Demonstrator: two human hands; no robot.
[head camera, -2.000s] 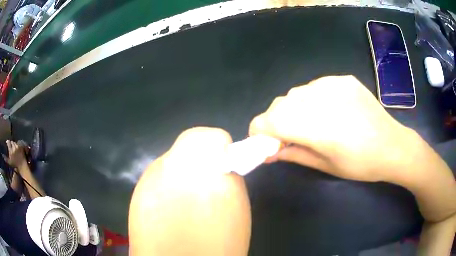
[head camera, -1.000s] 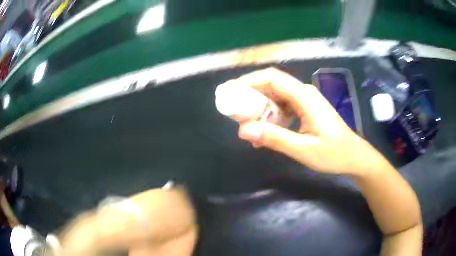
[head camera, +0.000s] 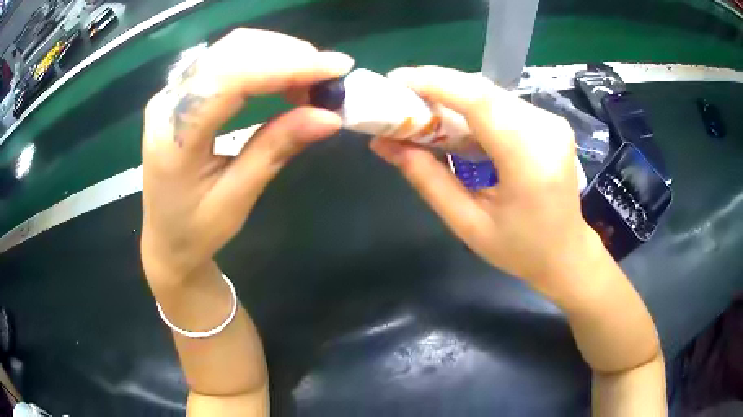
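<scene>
A white cream tube (head camera: 391, 110) with orange marks is held above the bench at upper centre. My right hand (head camera: 505, 155) is closed around its body, with thumb and fingers on both sides. A small dark cap (head camera: 329, 93) is at the tube's left end. My left hand (head camera: 220, 130) pinches the cap between thumb and fingertip; a white band is on that wrist. I cannot tell whether the cap is joined to the tube or just touching it. Part of the smartphone's lit screen (head camera: 474, 173) shows behind my right hand; the rest is hidden.
A dark open parts tin (head camera: 631, 199) with many small shiny pieces lies at right. A clear plastic bag (head camera: 574, 122) and a dark pouch (head camera: 623, 106) lie behind it. Beyond the pale rail (head camera: 61, 212) runs the green conveyor (head camera: 391, 41), with a grey post (head camera: 508, 41).
My left hand has risen from the lower left and now pinches the dark cap. My right hand still holds the tube. The view has shifted, showing the tin more fully.
</scene>
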